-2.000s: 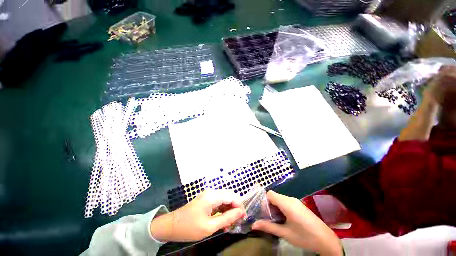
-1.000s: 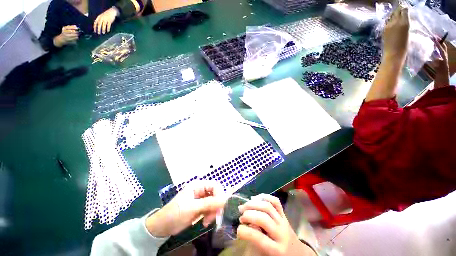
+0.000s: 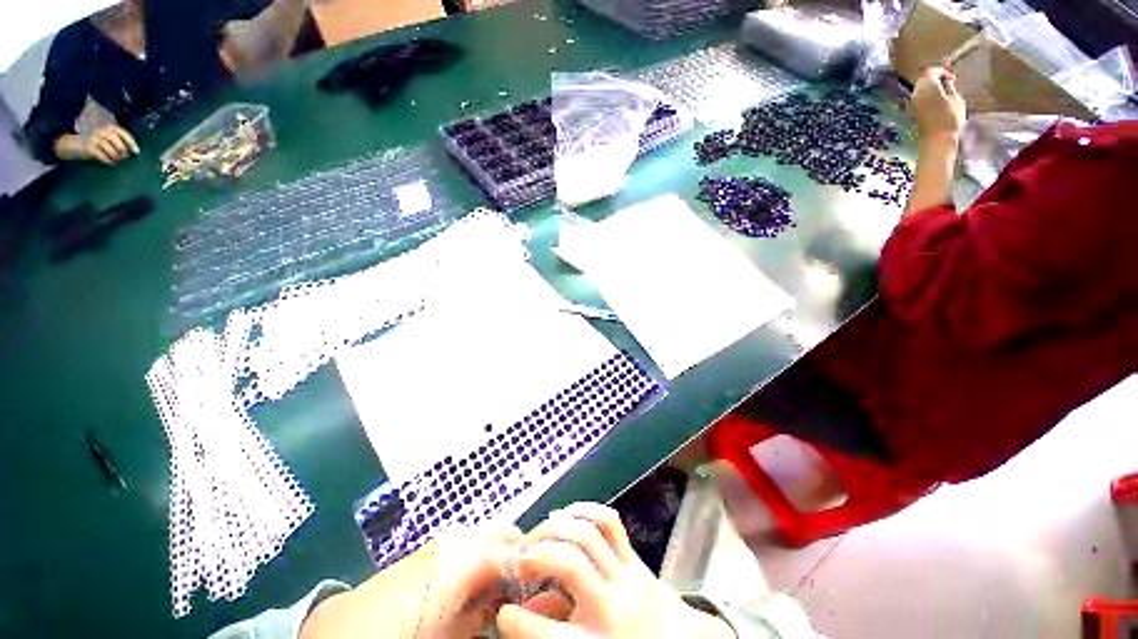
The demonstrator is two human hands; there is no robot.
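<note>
My left hand and my right hand are together at the bottom edge, partly cut off, with fingers closed around a small clear bag that is mostly hidden. Just beyond them lies a pale work sheet with tight rows of black round pieces along its near edge. One loose black dot sits above the rows. Silver tweezers lie at the sheet's right side, between it and a second pale sheet.
Perforated white strips fan out at left, more behind the sheet. Beyond are a clear ribbed tray, a black compartment tray, a larger clear bag and black part heaps. A person in red sits right, another far left. Red stool.
The view has turned right, so the bench things sit further left. My hands have come closer together and lower, now covering most of the bag. The red-sleeved person's arm has lowered.
</note>
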